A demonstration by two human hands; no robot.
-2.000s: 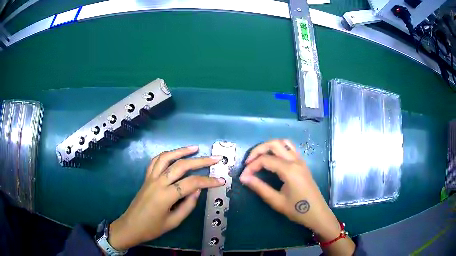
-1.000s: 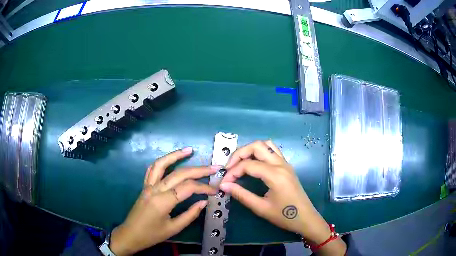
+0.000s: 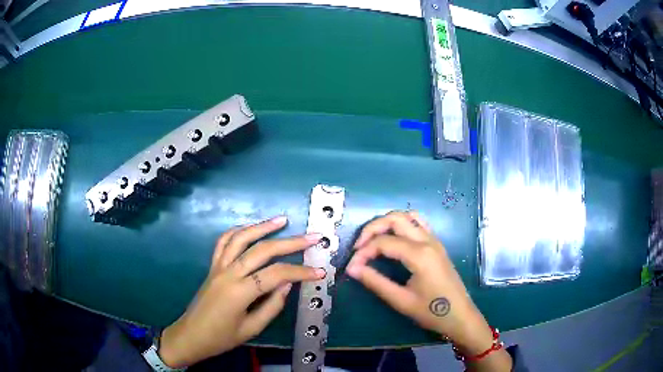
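A grey perforated strip (image 3: 315, 288) lies upright before me, with a row of dark round holes and a notched right edge. Its lower end is cut off by the picture's edge. My left hand (image 3: 243, 290) has its index and middle fingertips on the strip, near the second and third holes from the top. Its fingers are spread. My right hand (image 3: 411, 272) is just right of the strip, not touching it, with thumb and forefinger pinched. Whether a tiny part sits between them cannot be seen. Thick stacked strips (image 3: 171, 154) lie diagonally at the left.
A clear blister tray (image 3: 531, 195) lies flat at the right, others (image 3: 30, 207) at the left edge. Loose small parts (image 3: 452, 196) lie left of the right tray. A long labelled bar (image 3: 448, 87) stands beyond them, with blue tape (image 3: 416, 128) beside it. Cables are at the far right.
My right hand was at the strip a second ago and has moved off to the right. My left hand stays on the strip. The view has shifted slightly.
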